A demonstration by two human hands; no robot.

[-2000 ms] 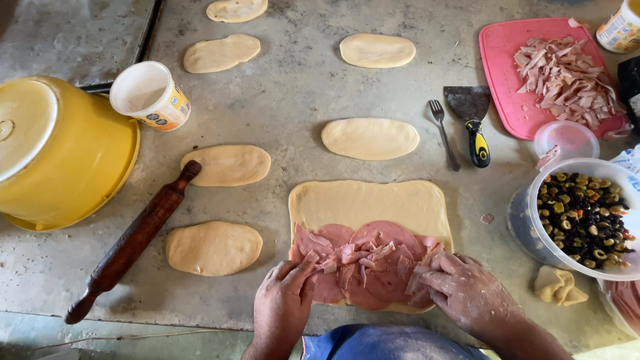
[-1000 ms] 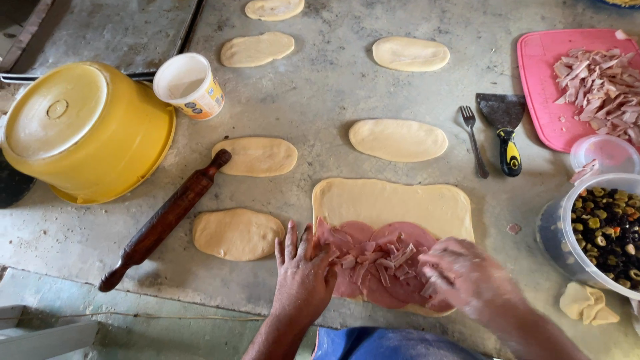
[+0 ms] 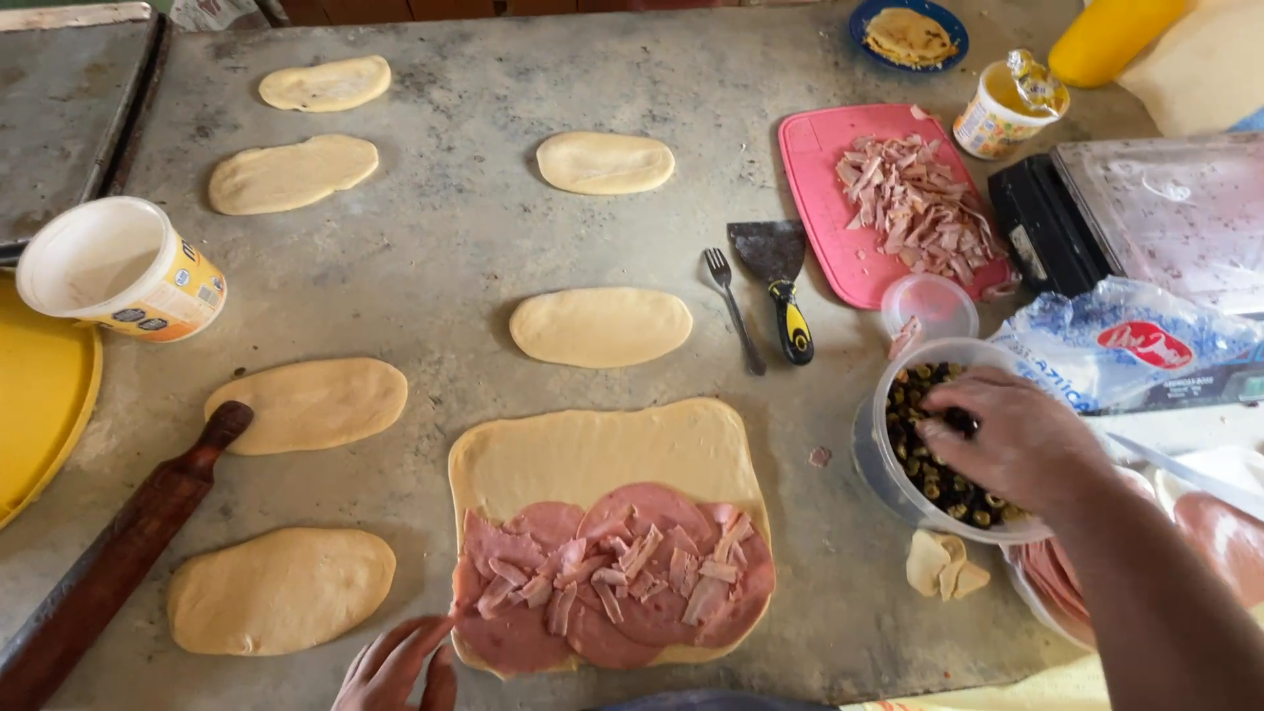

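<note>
A rectangular sheet of dough [image 3: 602, 444] lies before me, its near half covered with round ham slices [image 3: 513, 642] and cut ham strips [image 3: 632, 568]. My left hand [image 3: 400, 671] rests at the sheet's lower left corner, fingers slightly apart, touching the edge of the ham. Over on the right, my right hand [image 3: 997, 434] reaches into a clear plastic tub [image 3: 874, 464] of sliced green and dark olives [image 3: 928, 474]. Its fingertips are bent down among the olives; whether they hold any is unclear. More ham strips [image 3: 913, 202] lie on a pink cutting board [image 3: 829, 227].
Several oval dough pieces [image 3: 600, 327] lie on the worktop. A wooden rolling pin [image 3: 128, 553] overlaps one at left, near a plastic tub [image 3: 99, 257] and yellow basin [image 3: 39, 395]. A fork [image 3: 732, 306] and scraper [image 3: 780, 286] lie near the board. A scale [image 3: 1165, 207] stands right.
My right hand has moved from the ham strips on the dough to the olive tub. My left hand has drawn back to the dough's lower left corner. The view has shifted right.
</note>
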